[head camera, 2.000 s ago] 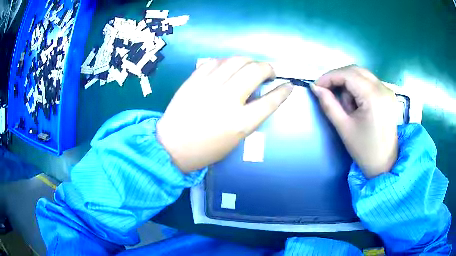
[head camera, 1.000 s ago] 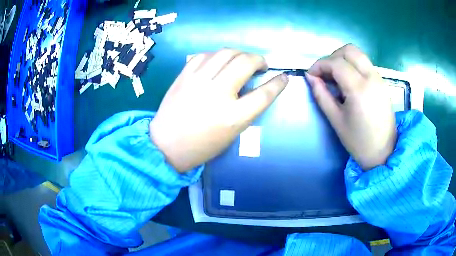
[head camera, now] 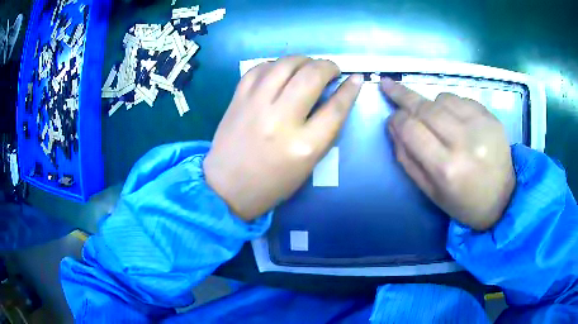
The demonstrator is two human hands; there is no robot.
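Note:
A dark blue-grey panel [head camera: 374, 209] with a white border lies in front of me, with small white patches on its face. My left hand [head camera: 279, 133] lies over its upper left part, thumb tip at the far edge beside a small black piece [head camera: 366, 77]. My right hand [head camera: 450, 149] has its index fingertip pressed on another short black piece [head camera: 394, 76] at the same edge, other fingers curled. A small whitish bit shows between the fingertips. Whether my left fingers grip anything is hidden.
A blue tray [head camera: 94, 126] of black and white pieces stands at the far left. A loose heap of black and white adhesive pads [head camera: 152, 60] lies on the green surface [head camera: 209, 120] between tray and panel. Glare crosses the surface behind the panel.
My right hand has gone from a thumb-and-finger pinch at the edge to pressing with the extended index finger. My left hand stays at the edge. The panel's far border shows more.

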